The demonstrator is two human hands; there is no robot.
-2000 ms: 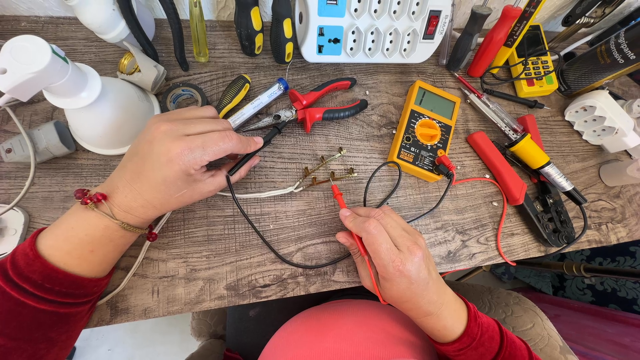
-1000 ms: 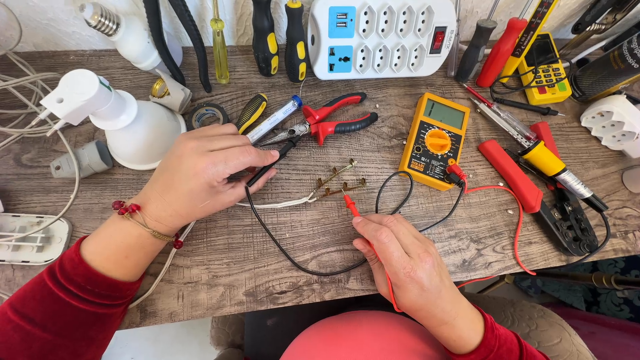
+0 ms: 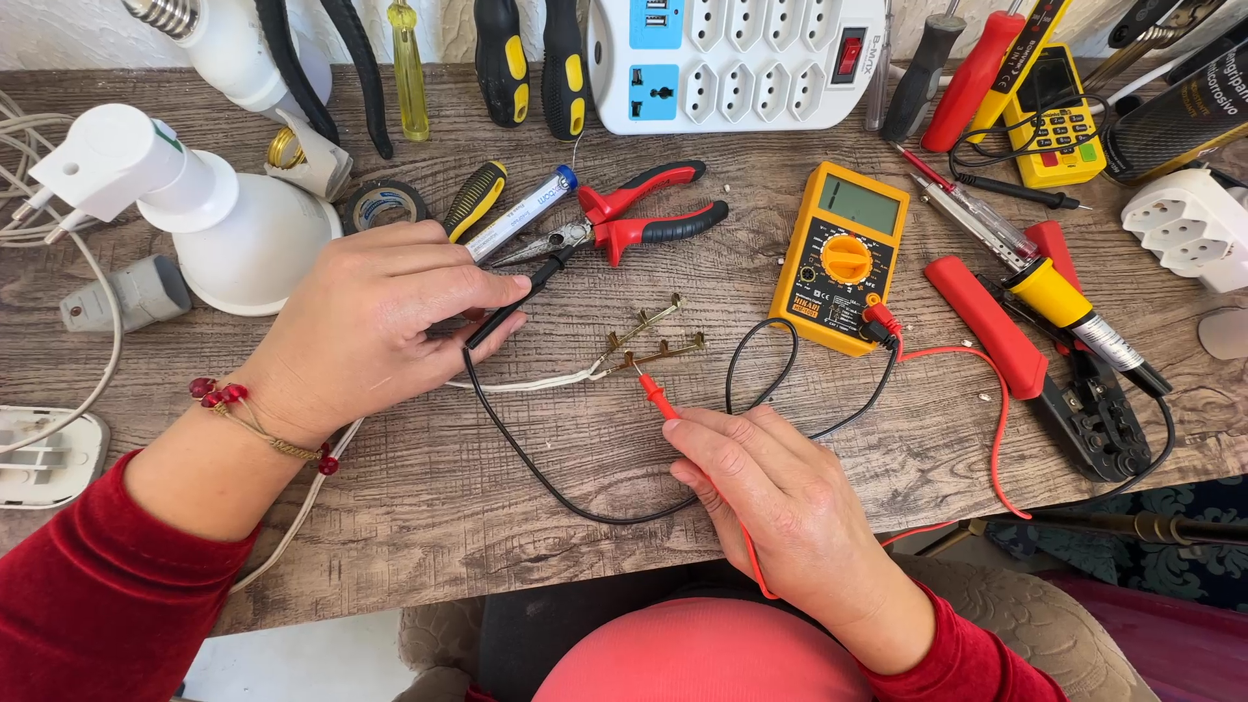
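Note:
My left hand [image 3: 390, 322] holds the black test probe [image 3: 517, 297] between thumb and fingers, its tip pointing up beside the red-handled pliers [image 3: 634, 210]. Between the fingers of my right hand [image 3: 770, 487] is the red test probe [image 3: 658, 395], its tip at the lower of two brass contact strips [image 3: 673, 351]; whether it touches is too small to tell. A white cable [image 3: 536, 383] runs from the strips leftward under my left hand. The yellow multimeter [image 3: 843, 258] lies right of the strips, both leads plugged in, a "1" at the left of its display.
A white power strip [image 3: 726, 63] and screwdrivers [image 3: 502, 63] line the back. Lamps with white bodies [image 3: 244, 244], a grey connector [image 3: 127, 292] and black tape [image 3: 385, 205] are at left. A soldering iron [image 3: 1053, 292] lies across a red-handled crimping tool [image 3: 990, 327] at right.
The red probe's tip has come up to the lower brass strip from just below it. My left hand keeps the black probe near the pliers. The view has shifted somewhat.

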